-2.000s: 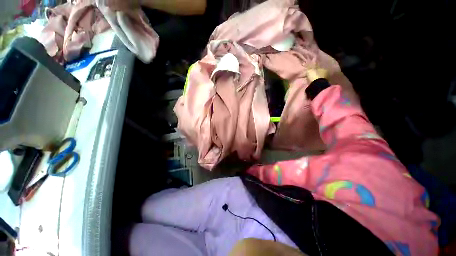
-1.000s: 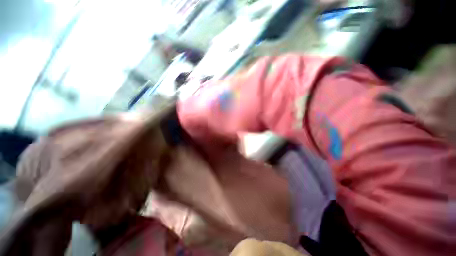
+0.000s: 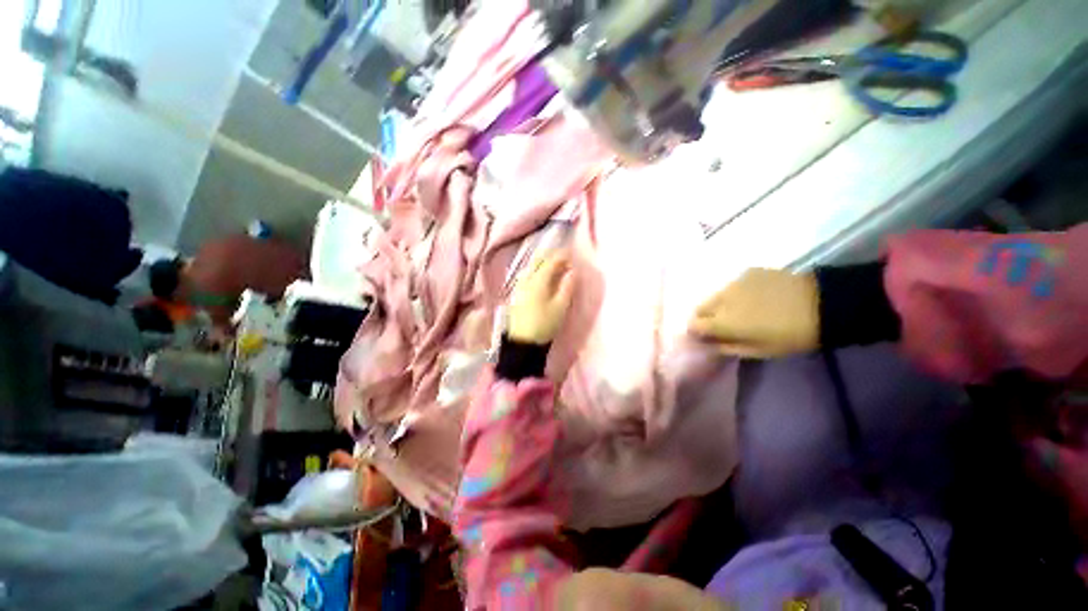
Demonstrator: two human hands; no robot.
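Note:
The pink garment [image 3: 644, 406] lies bunched over the table's front edge and hangs down over the lap. My left hand [image 3: 543, 298] is on the garment at the centre, its fingers bent on the cloth beside a whitish strip. My right hand [image 3: 758, 313] is at the garment's right edge, its fingertips closed on the cloth. The cloth between my hands is brightly lit and washed out. The sewing machine [image 3: 644, 72] stands just beyond the garment; its needle area is blurred.
Blue-handled scissors [image 3: 907, 78] lie on the white table [image 3: 787, 155] right of the machine. Purple cloth [image 3: 513, 107] shows under pink pieces at the far side. A dark round shape [image 3: 66, 233] and whitish plastic sheeting [image 3: 119, 525] are at the left.
The view has swung back to the machine and table. The garment, earlier held off to the right side of the table, now lies before the machine with both hands on it.

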